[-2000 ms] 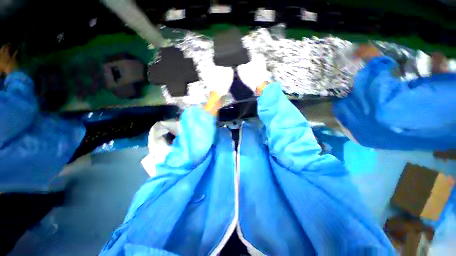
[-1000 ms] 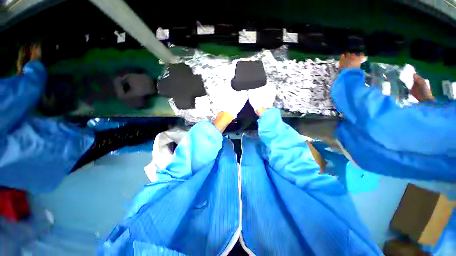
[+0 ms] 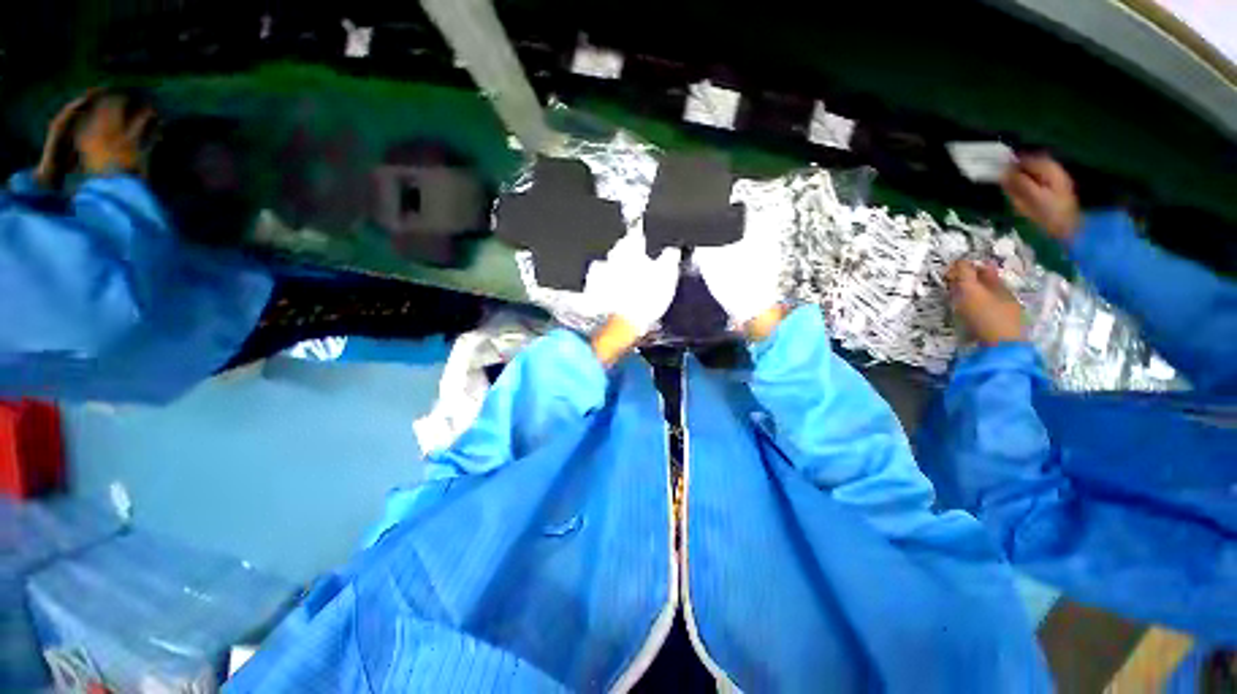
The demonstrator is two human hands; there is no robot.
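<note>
A dark grey die-cut pad [image 3: 692, 201] is spread between my two white-gloved hands, its broad arms showing above them. My left hand [image 3: 636, 288] holds its lower left edge and my right hand [image 3: 749, 275] its lower right edge; the fingertips are blurred into the white. A second dark cross-shaped pad [image 3: 559, 224] lies flat just left of my hands on shiny film. A dense heap of small white parts [image 3: 868, 278] lies right of my right hand.
A dark moulded piece with a slot [image 3: 418, 201] lies further left on the green bench. Black units with white labels [image 3: 712, 105] line the far side. Other workers' hands are at left [image 3: 98, 138] and right [image 3: 988, 301]. White crumpled material [image 3: 468, 380] hangs at the near edge.
The pad in my hands looked squarish and folded before; now more of its notched arms show. The neighbour's hands at right have moved, one now holding a white label-like piece. The view has turned.
</note>
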